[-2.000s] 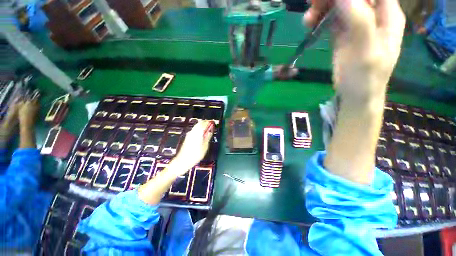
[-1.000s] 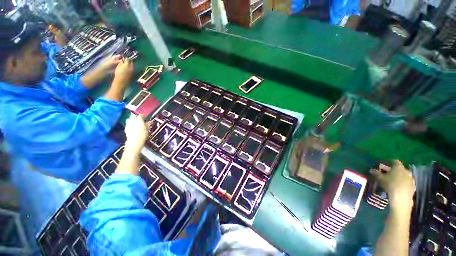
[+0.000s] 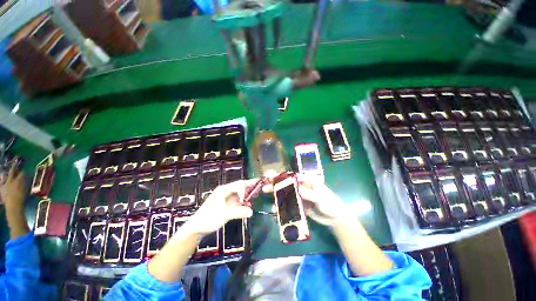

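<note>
My left hand (image 3: 223, 206) holds a thin red phone part (image 3: 254, 191) by its edge, tilted, in front of the press. My right hand (image 3: 320, 203) holds a phone (image 3: 290, 213) with a gold edge and dark window, just right of that part. The press fixture (image 3: 270, 154) lies right behind both hands under the green press (image 3: 257, 88). A pile of phone parts (image 3: 308, 159) stands behind my right hand, partly hidden by it. A smaller pile (image 3: 336, 140) stands farther back to the right.
The left tray (image 3: 161, 170) holds rows of phones. The right tray (image 3: 455, 156) sits raised on a stack. The press lever (image 3: 315, 38) points up. Loose phones (image 3: 183, 112) lie beyond the left tray. Another person's hand (image 3: 12, 191) is at far left.
The view has swung back from the left. My left hand has come from the left tray's far side to the press front. My right hand has left the smaller pile; both now hold parts.
</note>
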